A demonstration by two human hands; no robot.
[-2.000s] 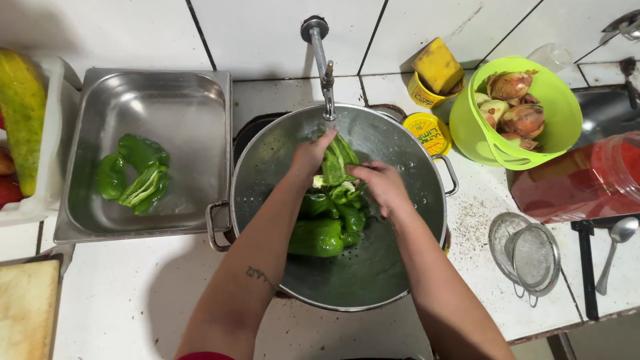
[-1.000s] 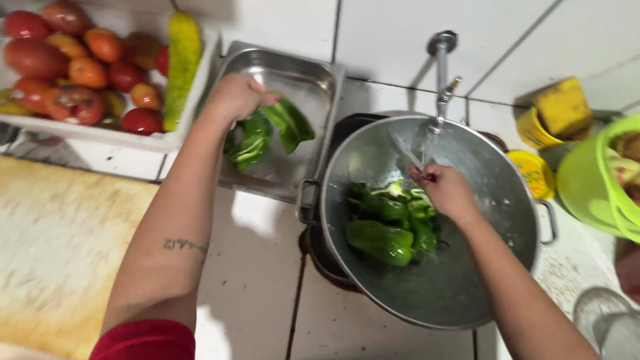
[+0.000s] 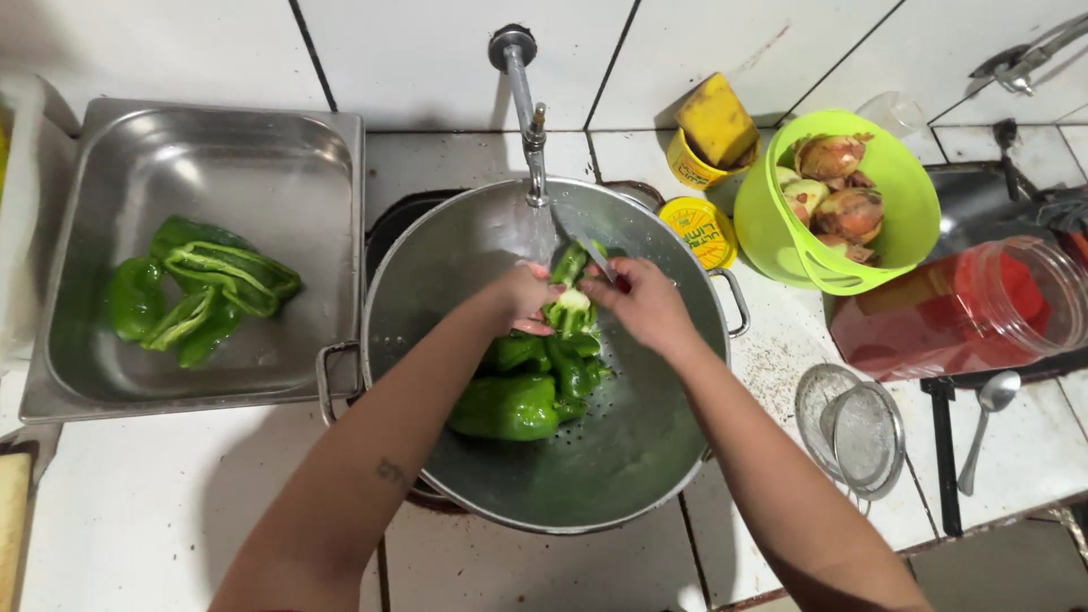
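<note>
Over a metal colander (image 3: 629, 459), my left hand (image 3: 523, 297) holds the stem end of a green bell pepper (image 3: 571, 316), its pale part showing, beneath water running from the faucet (image 3: 534, 161). My right hand (image 3: 637, 302) grips a knife (image 3: 586, 242), its blade pointing up and left beside the pepper; its handle is mostly hidden by the fingers. Whole green peppers (image 3: 514, 408) lie just below my hands in the colander. Cut pepper pieces (image 3: 234, 272) rest in a rectangular steel pan (image 3: 280, 374) at the left.
Right of the colander stand a lime-green basket (image 3: 756, 221) of onions (image 3: 850, 212), a yellow tub with a sponge (image 3: 718, 119) and a yellow lid (image 3: 697, 232). A red-filled jar (image 3: 926, 314), wire strainers (image 3: 867, 438) and a spoon (image 3: 990, 416) lie farther right. A cutting board (image 3: 13, 527) edges in lower left.
My left hand has moved from the steel pan, where it held a pepper piece a second ago, back to the colander and taken hold of a pepper. The view has shifted.
</note>
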